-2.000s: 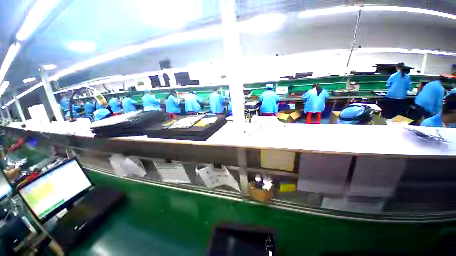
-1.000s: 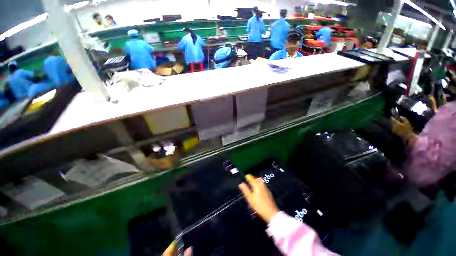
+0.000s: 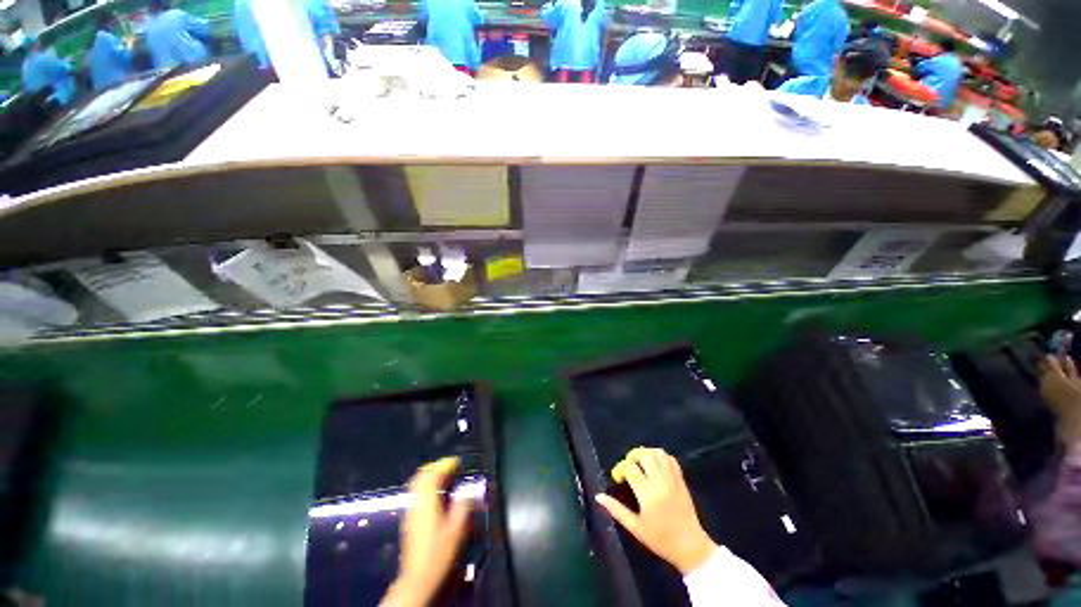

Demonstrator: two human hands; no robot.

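Two black trays, each with two dark glossy tablets, lie side by side on the green bench. My left hand (image 3: 429,534), slightly blurred, is over the left tray (image 3: 488,427), near the edge where its two tablets (image 3: 391,441) meet. My right hand (image 3: 659,508) is over the right tray (image 3: 577,445), its fingers spread above or on the dark tablets (image 3: 664,409); contact is unclear. Yellow finger cots show on both hands. Small white labels sit on the tablet edges.
A stack of loaded trays (image 3: 818,439) stands at the right, beside another person's hand (image 3: 1061,385) and pink sleeve. A white ledge (image 3: 569,122) runs across, with papers and a small cardboard box (image 3: 439,287) under it. A dark tray edge shows far left.
The view has turned left and down. My hands, earlier both at one tray pair, are now over two separate trays. The white boot logos no longer show clearly.
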